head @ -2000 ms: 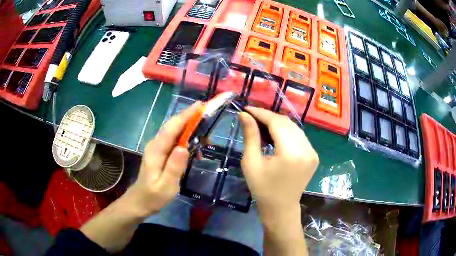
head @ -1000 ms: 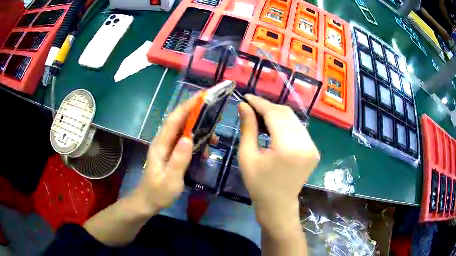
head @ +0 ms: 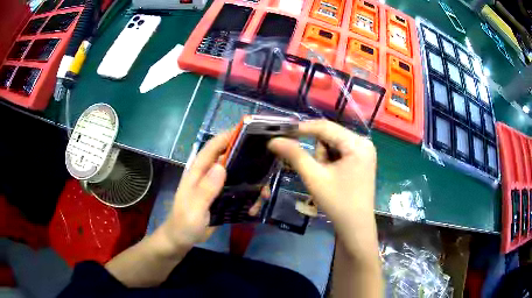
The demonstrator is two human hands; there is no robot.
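Observation:
My left hand (head: 201, 189) holds a keypad phone (head: 252, 157) tilted above my lap, its dark screen and keys facing me and an orange edge on its left side. My right hand (head: 335, 166) is at the phone's top right corner, with thumb and index finger at its upper edge. Whether those fingers hold a thin tool or lens is hidden. A clear lens sheet (head: 286, 212) with black-bordered lenses lies behind and below the phone, over the bench edge and the red tray.
The red foam tray (head: 201, 58) holds phones and orange housings. A second lens tray (head: 461, 105) is on the right. A white smartphone (head: 128, 46), a white scrap (head: 163, 68), a small fan (head: 91, 141) and clear film (head: 406, 204) lie around. A waste box (head: 456, 256) is below the bench.
The phone has turned from edge-on so its screen now faces me. My right hand has shifted slightly right, its fingers now at the phone's top edge. The view has shifted slightly.

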